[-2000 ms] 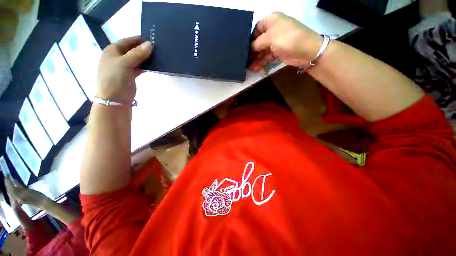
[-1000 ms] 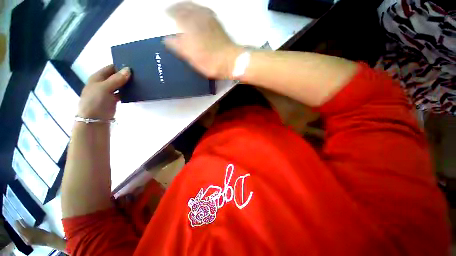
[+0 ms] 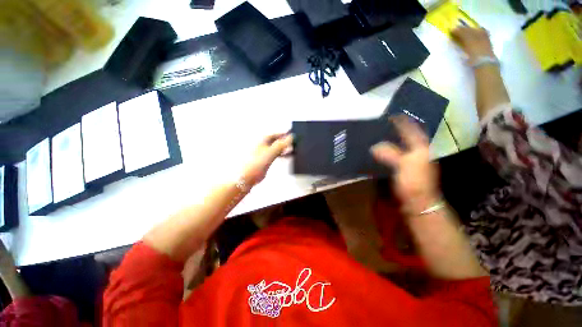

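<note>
A black gift box (image 3: 319,148) with small blurred white lettering is held level above the front edge of the white table. My left hand (image 3: 271,153) grips its left end with thumb and fingers. My right hand (image 3: 408,159) is blurred at its right end, with the fingers spread over the face; whether it grips the box is unclear. Another lettered black box (image 3: 418,108) lies just behind my right hand.
Boxes with white faces (image 3: 143,133) stand in a row at left. More black boxes (image 3: 254,39), a tangle of black cords (image 3: 323,67) and a shiny clear packet (image 3: 185,69) lie at the far side. A neighbour's hand (image 3: 473,43) touches yellow packs (image 3: 447,18) at right.
The view has swung to the right. The held box now shows with its face still up, farther from the row of white-faced boxes. My right hand has moved from above the box to its right end.
</note>
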